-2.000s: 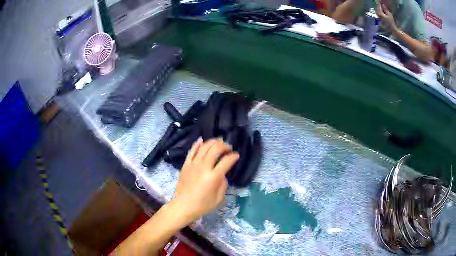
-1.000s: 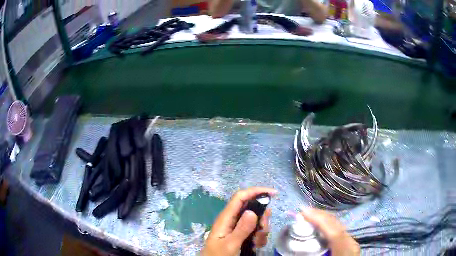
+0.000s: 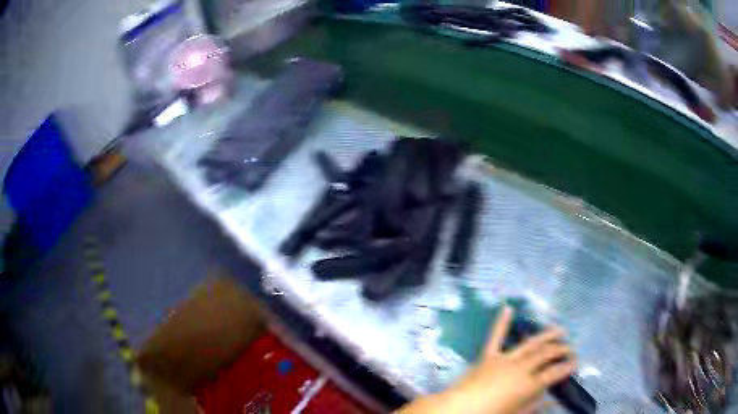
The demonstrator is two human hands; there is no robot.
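The picture is blurred. My left hand (image 3: 522, 368) reaches in from the bottom edge, right of centre, with its fingers spread. A black sleeve (image 3: 576, 396) shows behind and below the fingers, partly hidden by them; whether they touch it is unclear. A loose pile of black sleeves (image 3: 388, 214) lies on the bench (image 3: 558, 242), up and left of the hand, with one sleeve (image 3: 465, 228) along its right side. My right hand is not in view. The spray can is not in view.
A nest of metal strips (image 3: 696, 348) lies at the right edge. A long black block (image 3: 271, 125) and a pink fan (image 3: 200, 69) are at the upper left. A green channel (image 3: 518, 105) runs behind. A red box (image 3: 263, 376) is below the bench edge.
The view has swung left. My left hand, earlier closed around a sleeve, now has its fingers spread. My right hand and the spray can have left the picture.
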